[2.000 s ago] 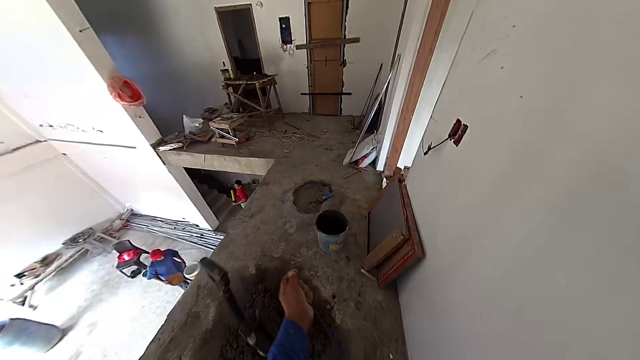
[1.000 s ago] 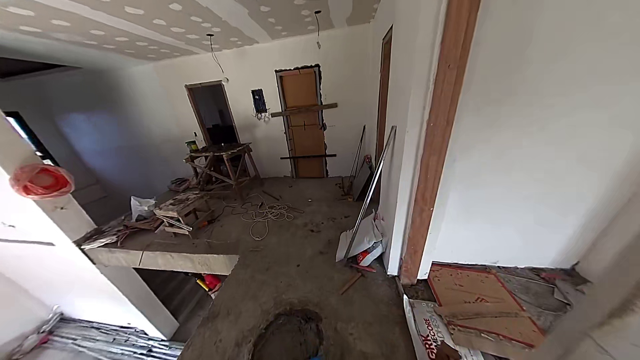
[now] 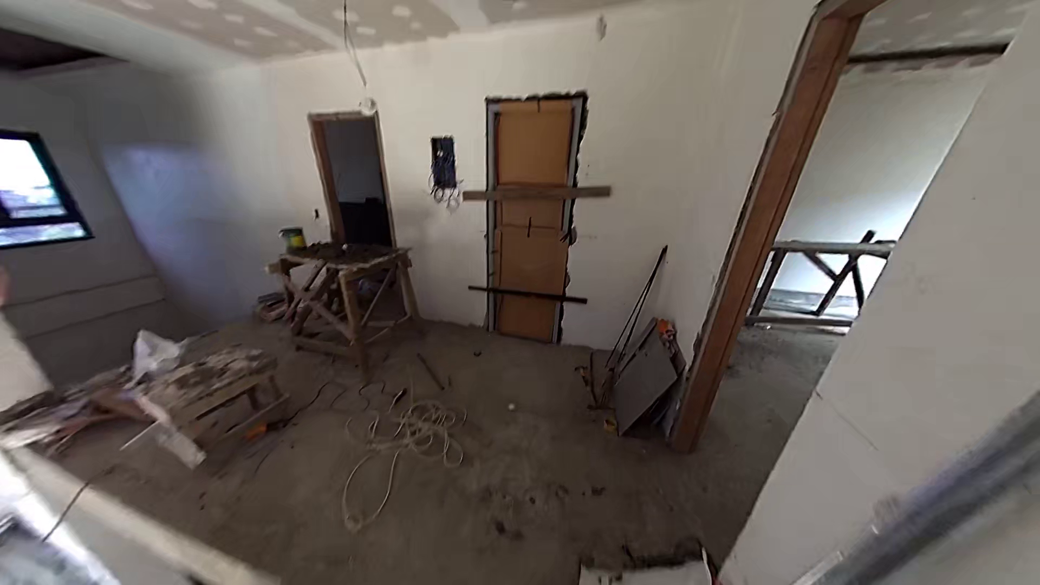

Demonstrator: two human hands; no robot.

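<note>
Neither my left hand nor my right hand is visible in the head view. A blurred long grey bar or edge (image 3: 951,500) crosses the lower right corner close to the camera; what it is, and whether a hand touches it, cannot be told. Ahead, a tangled light rope (image 3: 414,435) lies on the concrete floor (image 3: 520,479). A rough wooden trestle table (image 3: 349,260) bears dark material and a green and yellow bucket (image 3: 292,238). Against the far wall, an orange-brown door panel (image 3: 532,252) has a wooden plank (image 3: 536,193) across it.
Scrap wood and a low wooden bench (image 3: 227,390) occupy the left floor near a ledge (image 3: 138,528). At right, a grey board (image 3: 646,382) and thin rods (image 3: 638,309) lean near a wooden door frame (image 3: 768,236). Another trestle (image 3: 821,268) stands beyond the opening.
The view has risen and moved forward across the floor. The bare hand over the dark material near the black bucket two seconds ago is out of view, as is the bucket.
</note>
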